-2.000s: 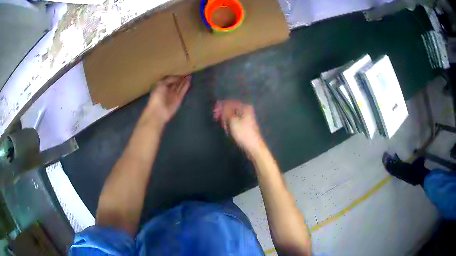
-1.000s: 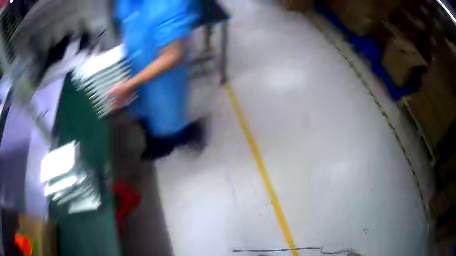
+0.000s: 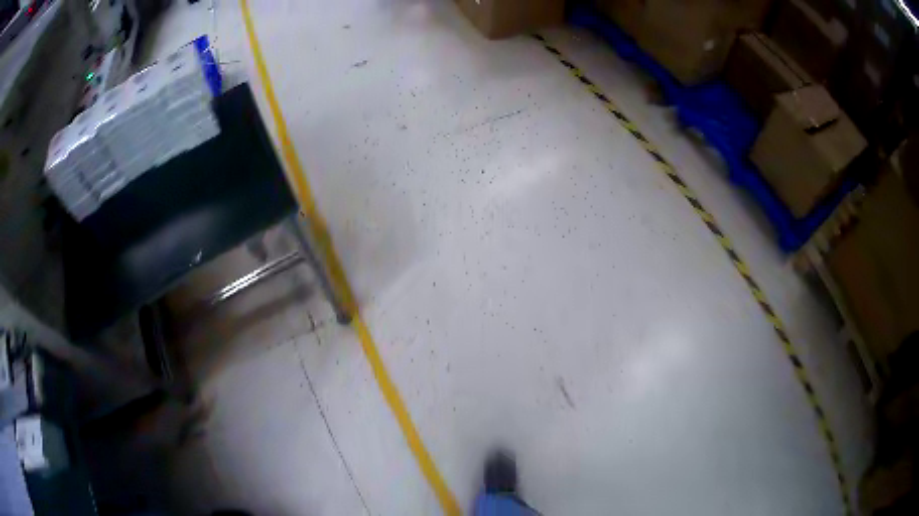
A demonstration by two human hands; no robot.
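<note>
Neither of my hands is in the picture. Stacks of white product boxes stand side by side on a dark table at the upper left. A few more white boxes show at the lower left edge, partly cut off and blurred. A shoe and a blue trouser leg show at the bottom.
A yellow floor line runs past the table's metal leg. A black-and-yellow striped line curves along the right. Beyond it, brown cartons stand by a blue pallet. Another carton is at the top.
The view has swung away from the green bench, and both hands have left the picture. The person in blue carrying a stack of boxes is out of view. The table with box stacks is now visible.
</note>
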